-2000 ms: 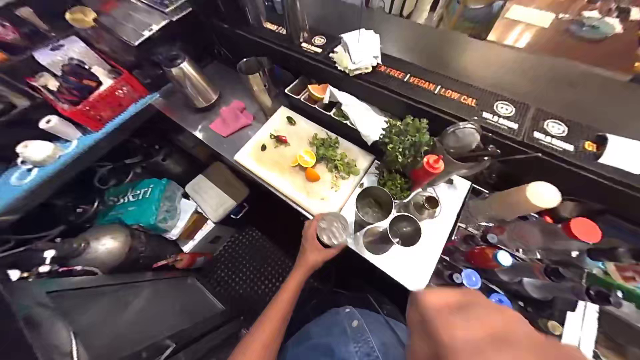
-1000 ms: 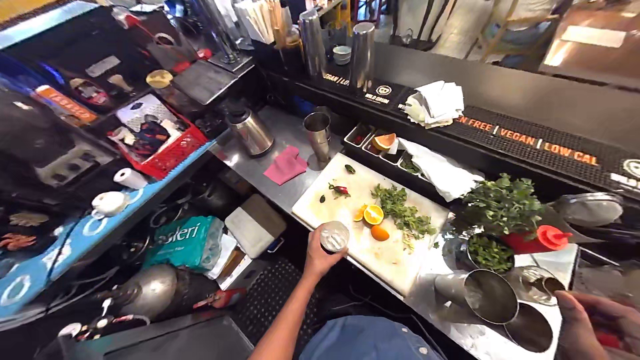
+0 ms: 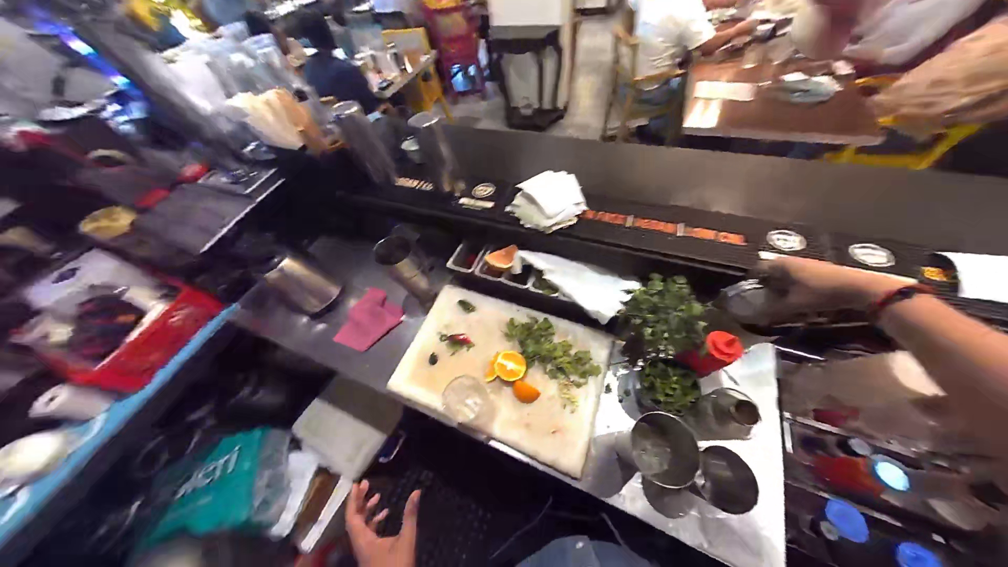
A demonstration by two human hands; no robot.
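My left hand [image 3: 383, 524] is held palm up with its fingers apart, holding nothing, below the cutting board [image 3: 425, 346]. On the board's front edge stands a clear glass [image 3: 466, 399]. Behind it lie a cut orange [image 3: 510, 365], a red chili [image 3: 457, 340] and loose green herbs [image 3: 554, 349]. My right hand [image 3: 795, 282] reaches across to the bar ledge, at a metal strainer or similar metal piece [image 3: 744, 302]; blur hides whether the fingers grip it. Two metal shaker tins, one here [image 3: 665, 450], stand on the steel counter near a small jigger [image 3: 743, 413].
A bunch of herbs [image 3: 661, 315] and a red-capped squeeze bottle [image 3: 713, 353] stand right of the board. Left are a pink cloth [image 3: 368, 319], a metal pitcher [image 3: 303, 285] and a red crate [image 3: 150, 346]. Bottles crowd the right side. Folded napkins [image 3: 547, 201] lie on the ledge.
My left hand has let go of the glass, which now stands on the board. My right hand has moved from beside the shaker tins to the bar ledge. The view has swung noticeably.
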